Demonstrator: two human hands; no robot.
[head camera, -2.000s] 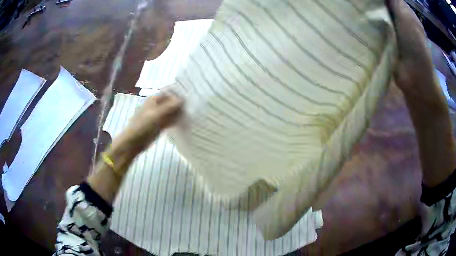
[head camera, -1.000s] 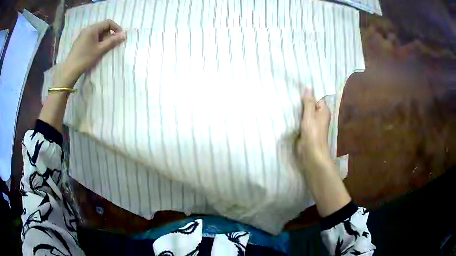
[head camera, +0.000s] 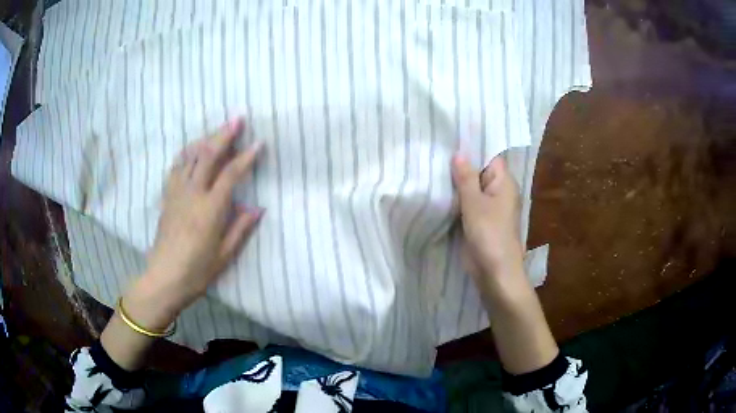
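Note:
A large white striped cut panel lies over another striped panel on the reddish-brown table. The upper panel is wrinkled and folded near my right hand, and its lower edge hangs towards my body. My left hand rests on the upper panel left of centre with its fingers spread. My right hand pinches the upper panel near its curved right edge, thumb and fingers together. The lower panel shows along the right, at the top left and at the lower left.
The worn table shows to the right, with a pale scuffed line at the left. Part of a bluish-white piece is at the far left edge. My clothing and a blue surface are at the bottom edge.
The upper striped panel has come down from the air onto the lower one. My left hand has moved from the panel's upper left towards its middle, its fingers now spread. My right hand stays at the right edge.

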